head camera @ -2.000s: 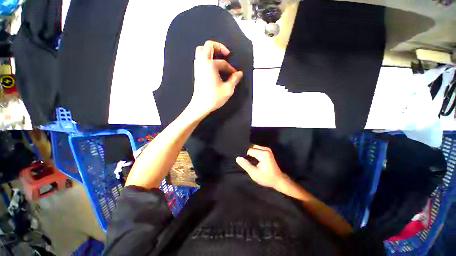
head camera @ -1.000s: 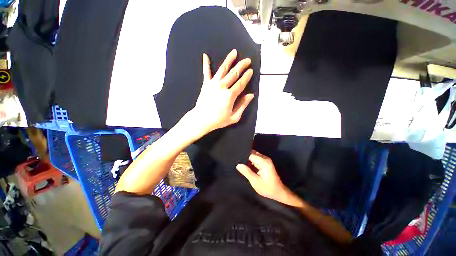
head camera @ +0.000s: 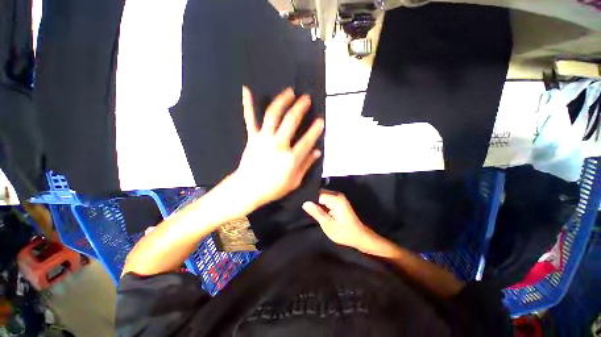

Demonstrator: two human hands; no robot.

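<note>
A black cut panel (head camera: 217, 79) lies on the white table, its right edge running up to the presser foot (head camera: 306, 20) of the sewing machine. My left hand (head camera: 280, 151) rests flat on the panel with fingers spread, below the foot. My right hand (head camera: 337, 214) is below the table's front edge, at the right edge of the cloth hanging into my lap, thumb and fingers closed on that edge. The needle itself is too small to tell.
Second black panels (head camera: 438, 72) lie under the machine arm (head camera: 553, 39). More black cloth (head camera: 76, 99) lies at left. A pale crumpled bag (head camera: 560, 131) is at right. Blue crates (head camera: 99, 230) stand below the table, and a red-orange stool (head camera: 49, 263) on the floor.
The panel has moved up toward the foot, and its rounded top now passes out of the picture. My left hand has spread flat from a curled pose. My right hand has barely moved.
</note>
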